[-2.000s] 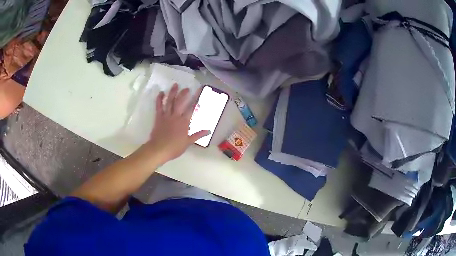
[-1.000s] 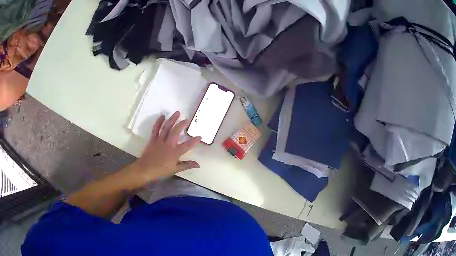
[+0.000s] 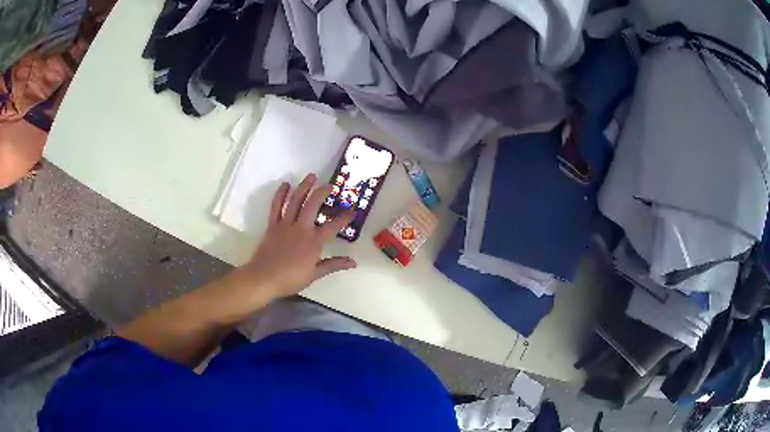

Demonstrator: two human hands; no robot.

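A smartphone (image 3: 361, 181) lies on the cream table, its lit screen showing rows of coloured icons. My left hand (image 3: 297, 245) is palm down over its lower left side, fingers spread and holding nothing. One fingertip is over the lower part of the screen; whether it touches cannot be told. A white paper stack (image 3: 274, 156) lies left of the phone, partly under my fingers. A red-and-cream box (image 3: 408, 234) and a thin blue lighter (image 3: 422, 186) lie to the right of the phone. My right hand is out of the picture.
Grey and dark cloth (image 3: 405, 67) is heaped behind the phone. Folded navy pieces (image 3: 532, 211) and a large tied grey bundle (image 3: 680, 160) lie to the right. The table edge (image 3: 405, 327) runs close in front of me. Offcuts (image 3: 502, 412) lie on the floor.
The phone screen has gone from a mostly white page to coloured icons. My left hand first drew back from over the phone and paper, then moved slightly up and right onto the phone's lower part.
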